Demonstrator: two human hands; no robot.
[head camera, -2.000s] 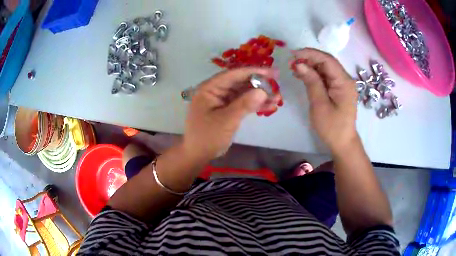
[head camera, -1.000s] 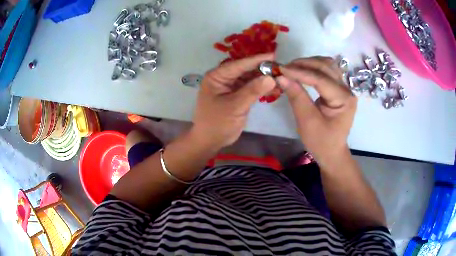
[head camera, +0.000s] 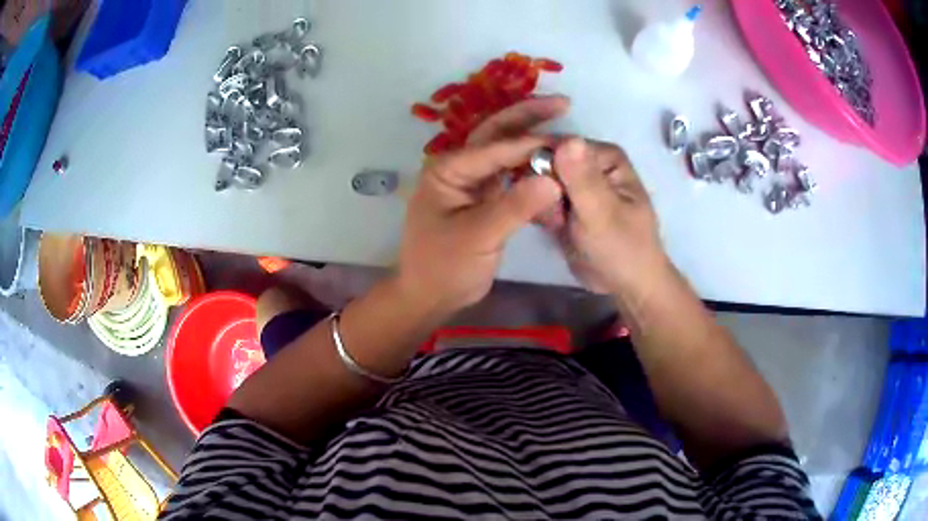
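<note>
My left hand holds a small silver metal setting between thumb and fingers, above the table's near part. My right hand touches the setting from the right, its thumb and fingertips pressed at the piece. The red stone is hidden by the fingers, so I cannot tell if it sits in the setting. The pile of red-orange oval stones lies just beyond my left hand, partly covered by it. A single silver setting lies flat left of my left hand.
Silver settings lie piled at left, finished pieces at right. A white glue bottle stands beyond them. A pink basin is at the right edge, a blue tray far left, and a light-blue basin left of it.
My right hand brought a red stone to the setting in my left hand. Its fingers are now closed in against the piece, and the stone no longer shows.
</note>
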